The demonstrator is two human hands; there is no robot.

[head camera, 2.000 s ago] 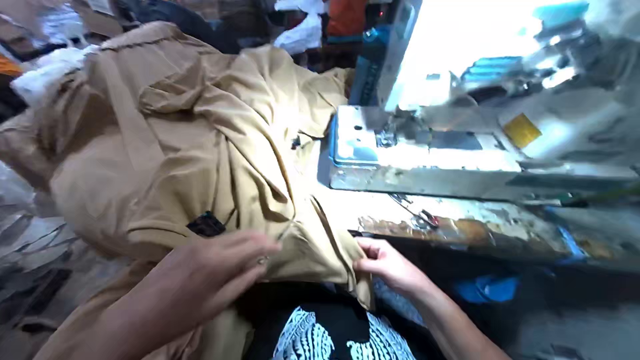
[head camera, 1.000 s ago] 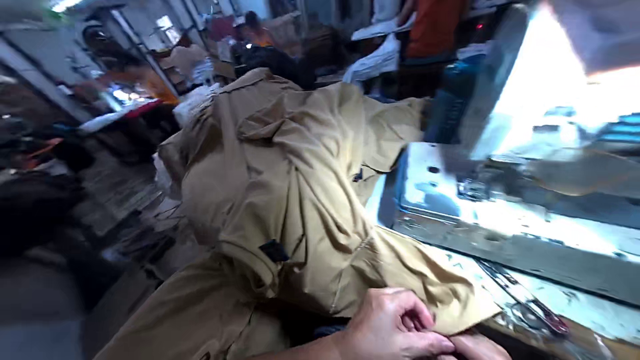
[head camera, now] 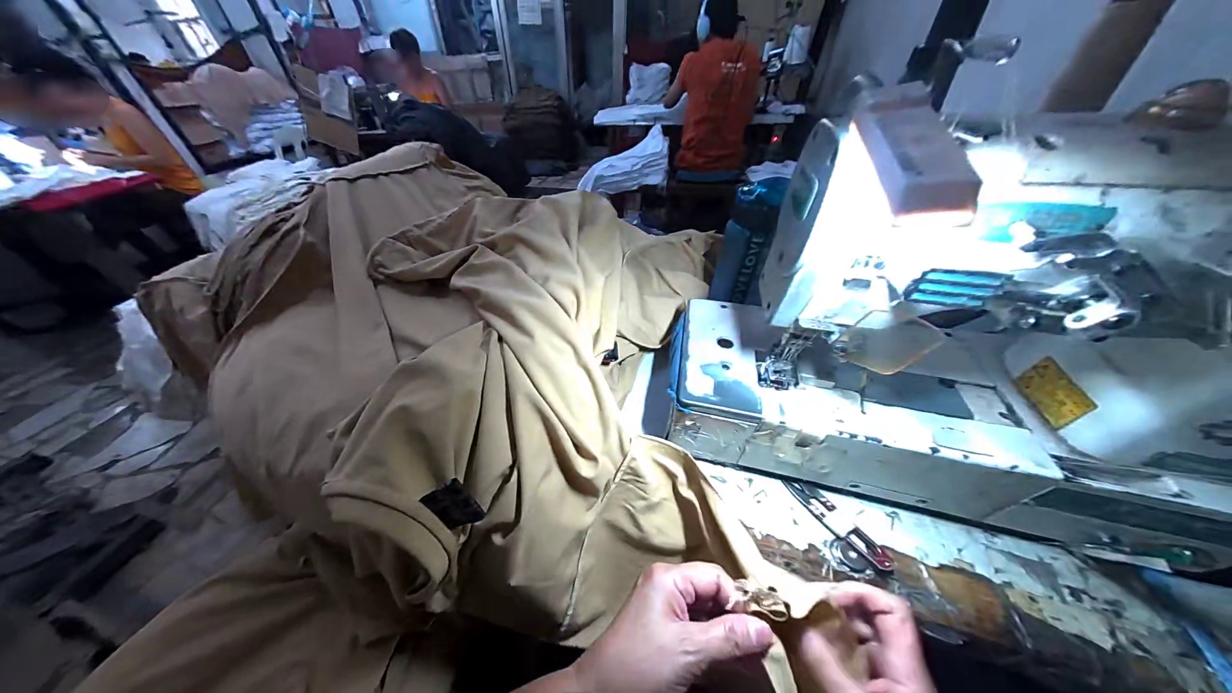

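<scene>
A large tan garment (head camera: 539,385) lies heaped on the left of the table, with a dark label (head camera: 452,503) near its neckband. Low in the view, my left hand (head camera: 679,626) pinches a bunched bit of the garment's edge between thumb and fingers. Close beside it on the right, my right hand (head camera: 861,635) grips the same edge, its fingertips partly hidden by cloth. Beyond both hands stands an industrial sewing machine (head camera: 866,423) under a bright light, and its presser foot (head camera: 782,371) has no cloth beneath it.
Thread snips (head camera: 857,551) lie on the worn table edge (head camera: 972,597) right of my hands. A blue cylindrical container (head camera: 746,236) stands behind the machine bed. Farther back, a person in an orange shirt (head camera: 717,96) sits at another table; more people work at the left.
My hands, apart on the cloth two seconds ago, are now close together at its edge. The view has swung and now takes in more of the room.
</scene>
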